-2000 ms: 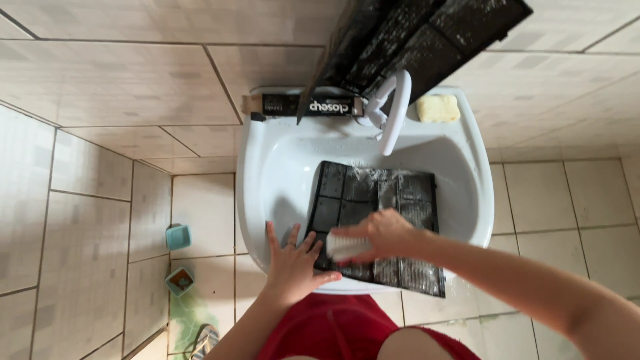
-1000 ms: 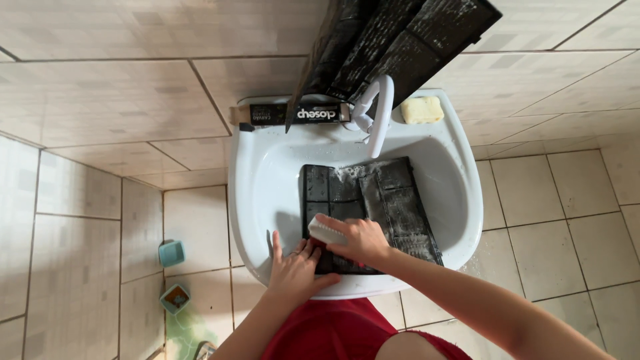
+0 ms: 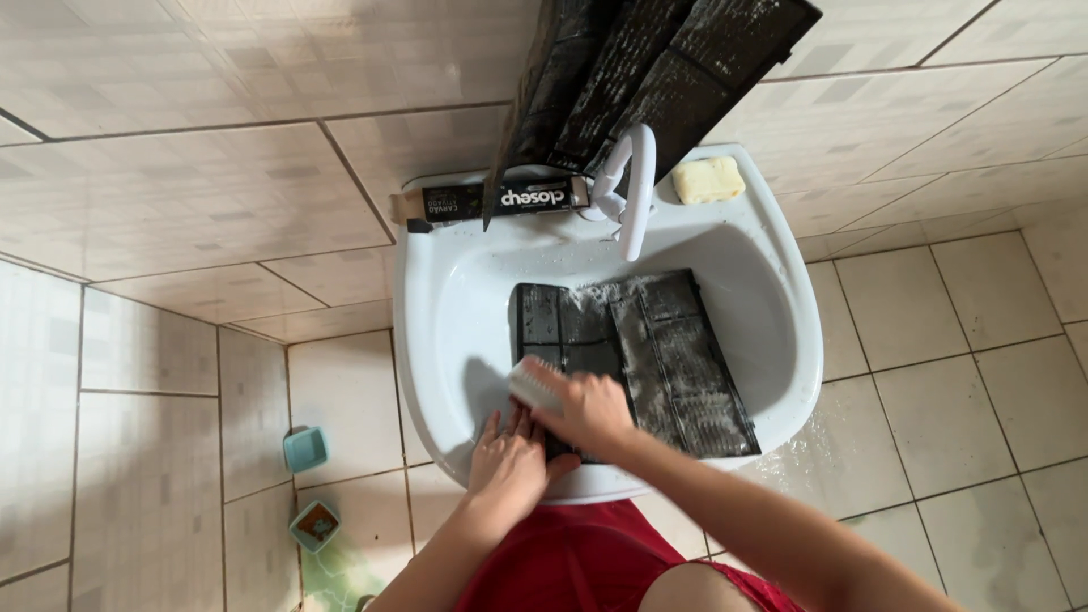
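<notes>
A black rectangular mesh filter panel [image 3: 663,365], with white suds on it, lies tilted in the white sink basin [image 3: 450,323]. My right hand [image 3: 595,412] grips a whitish scrubbing brush [image 3: 535,387] over the panel's left part. Just below the brush, my left hand [image 3: 510,459] rests with spread fingers on the panel's lower left edge and the sink rim. Its thumb lies near the front rim. More black panels [image 3: 629,76], speckled with suds or drops, lean behind the white faucet [image 3: 633,195].
A Closeup toothpaste box [image 3: 535,197] lies on the sink's back ledge, partly behind a panel's edge. A bar of pale yellow soap [image 3: 709,179] sits right of the faucet. Two small light-blue containers [image 3: 306,449] are on the floor at left. Tiled walls [image 3: 212,187] stand behind and at left.
The brush in my right hand was lower over the panel two seconds ago and is now at its left edge, close to my left fingers. My left hand stays at the panel's lower left.
</notes>
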